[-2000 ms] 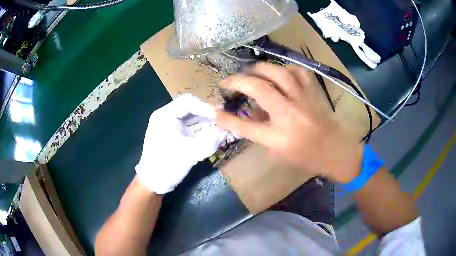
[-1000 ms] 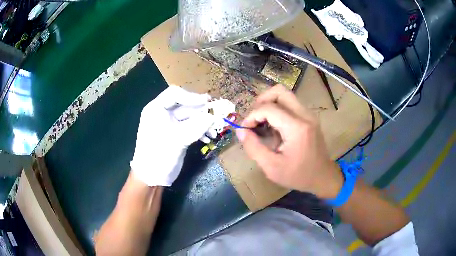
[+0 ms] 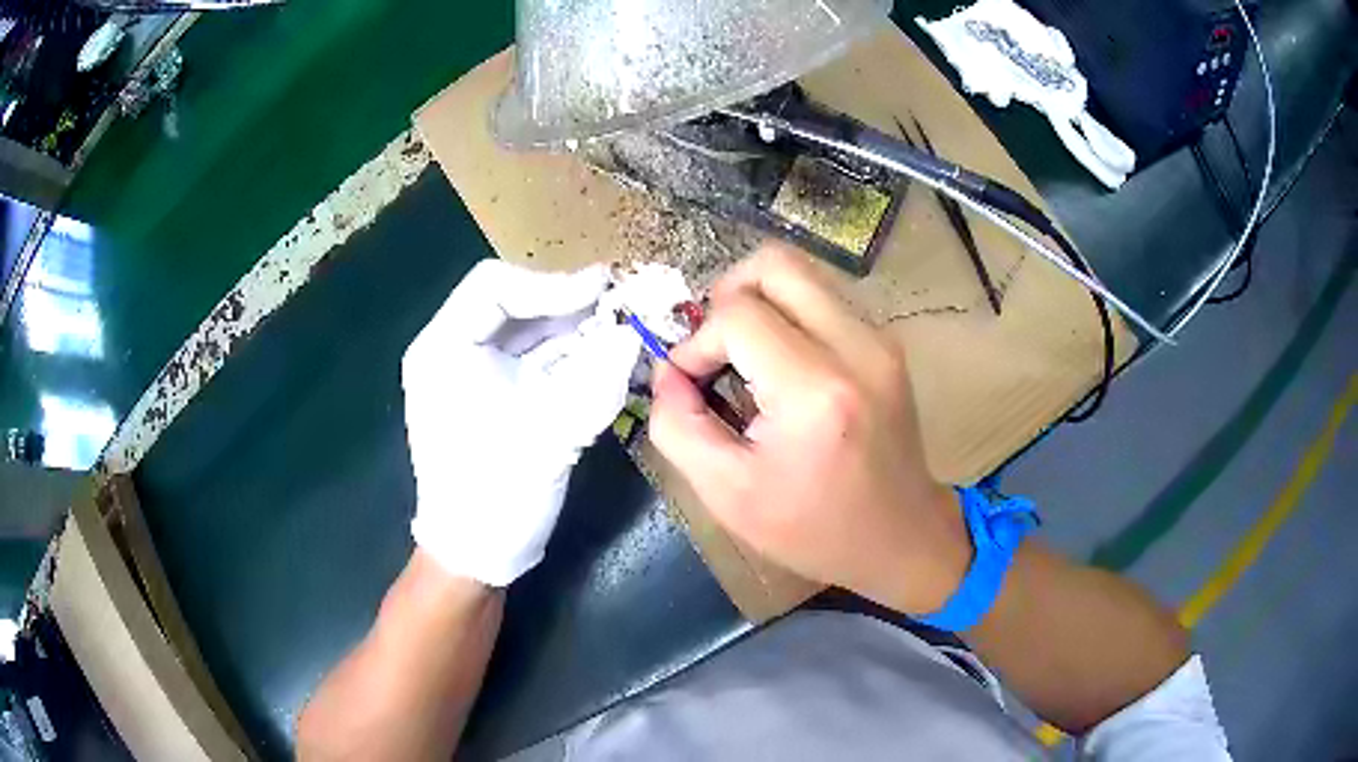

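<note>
My left hand [image 3: 507,410], in a white glove, pinches a small white part [image 3: 651,293] at its fingertips. The part is hard to separate from the glove. My bare right hand [image 3: 812,432] pinches a blue lead wire [image 3: 648,337], whose free end lies against the white part. Whether the end sits in the part cannot be told. A red wire piece [image 3: 687,314] shows beside it. A circuit board [image 3: 627,423] with a yellow block hangs just below the gloved fingers, mostly hidden between the hands.
A clear speckled hood [image 3: 670,67] stands above the work. Behind the hands are an iron stand with a yellowish tray [image 3: 834,206], a dark soldering iron [image 3: 953,179], tweezers [image 3: 961,231], a soiled glove [image 3: 1028,75] and a dark soldering station [image 3: 1177,67]. Brown cardboard [image 3: 983,380] lies underneath.
My right hand first came down to pinch the blue wire, then moved left and closer to my gloved hand. The blue wire now points steeply up-left at the white part. The board is more hidden.
</note>
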